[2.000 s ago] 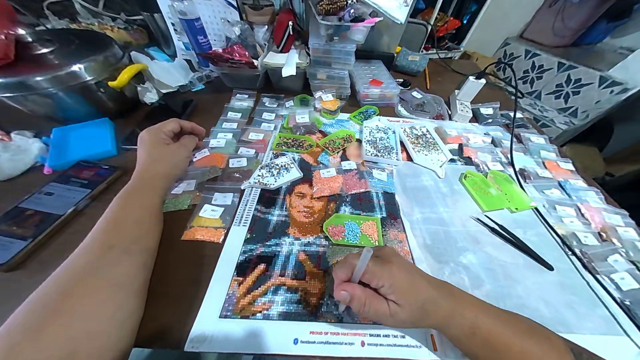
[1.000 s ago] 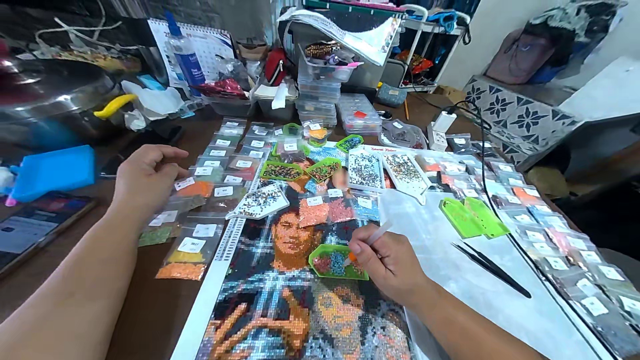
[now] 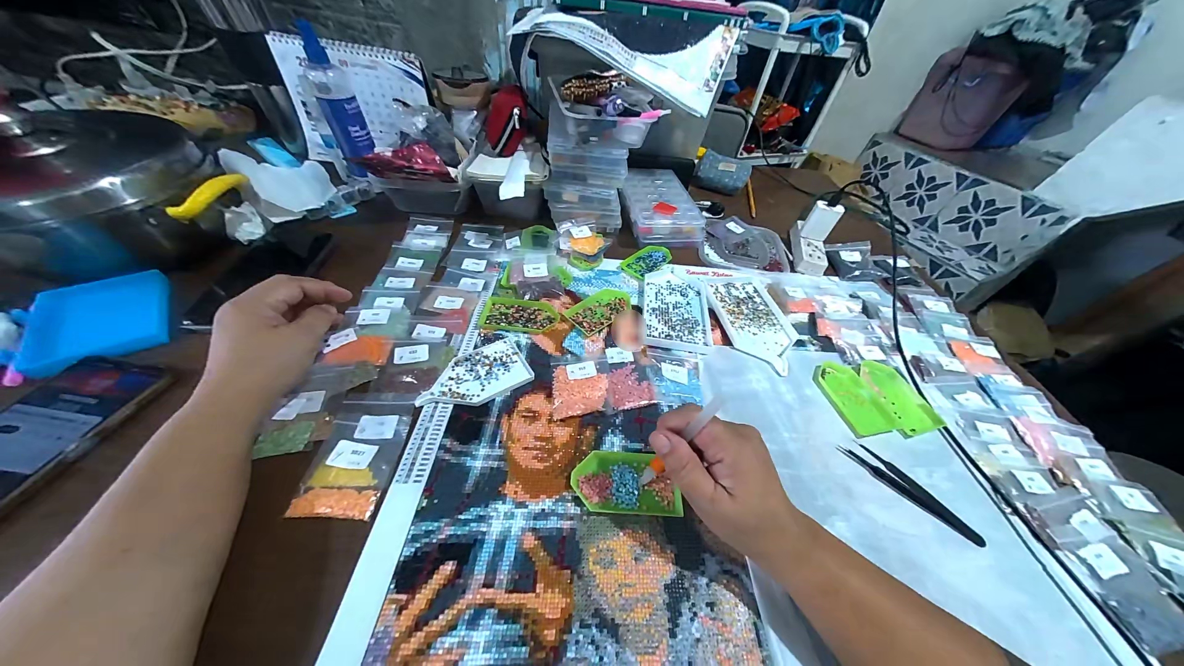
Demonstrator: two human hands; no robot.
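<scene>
My right hand (image 3: pixel 726 472) grips a diamond-painting pen (image 3: pixel 700 418), its orange tip at the right part of a green tray (image 3: pixel 629 511) of pink, blue and orange drills. That tray rests on a partly covered diamond-painting canvas (image 3: pixel 481 546) showing people. My left hand (image 3: pixel 268 333) lies at the left beside small labelled bags of drills (image 3: pixel 356 350), its fingers loosely curled; whether it touches a bag is unclear. Bags of orange and pink drills (image 3: pixel 581 392) lie above the tray. Black tweezers (image 3: pixel 911 495) rest on the white cover sheet (image 3: pixel 832 555) at the right.
More drill bags (image 3: pixel 1013 430) line the right, with a black cable (image 3: pixel 895 314) running across. White trays (image 3: pixel 677 310) and green trays (image 3: pixel 856 398) hold places around the canvas top. A phone (image 3: pixel 74 416), blue tray (image 3: pixel 97 324) and metal pot (image 3: pixel 92 185) stand left; plastic boxes (image 3: pixel 661 208) stand behind.
My right hand has moved up from the lower canvas to the green tray, bringing the pen tip to the drills. My left hand remains beside the left bags. The view has shifted somewhat.
</scene>
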